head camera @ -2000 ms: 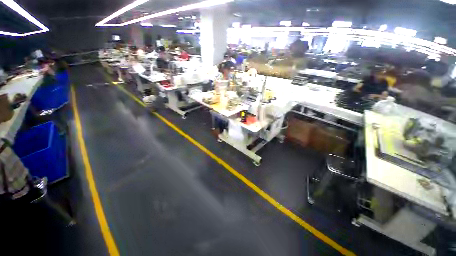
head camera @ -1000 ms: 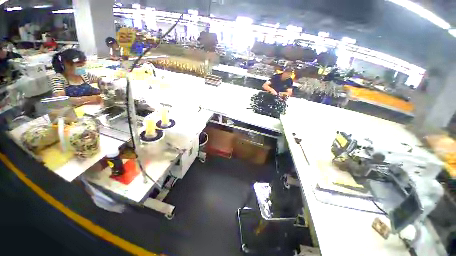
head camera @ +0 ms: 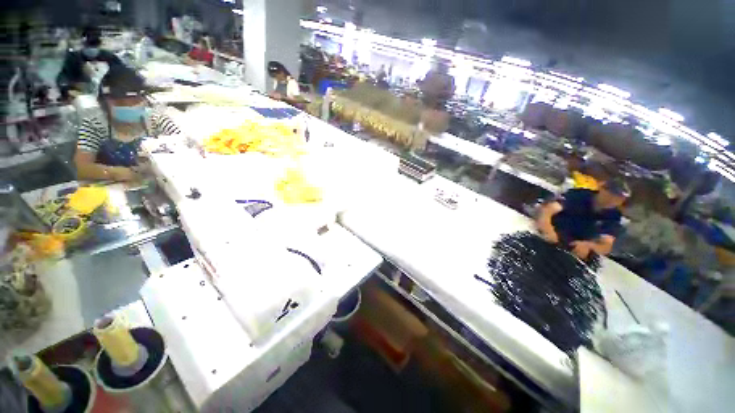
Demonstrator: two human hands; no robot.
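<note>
Neither of my hands is in view. Nearest in front of me is a white sewing machine body (head camera: 242, 282) with black marks on its casing. Two cream-yellow thread cones stand on dark round stands at the lower left, one of them nearer the machine (head camera: 117, 343). A heap of yellow knitted pieces (head camera: 254, 139) lies on the white table beyond, with a smaller yellow pile (head camera: 296, 187) closer. More yellow pieces (head camera: 85, 198) lie at the left station.
A person in a striped top and mask (head camera: 121, 133) sits at the left. Another person in dark clothes (head camera: 584, 218) leans over a dark heap (head camera: 548, 290) on the long white table (head camera: 451, 242). A clear plastic bag (head camera: 637, 347) lies at lower right. Brown boxes (head camera: 391, 319) stand below.
The view has moved from the aisle to the sewing station. The thread cones and white machine now appear larger and nearer. The stool and the right-hand machine have left the picture.
</note>
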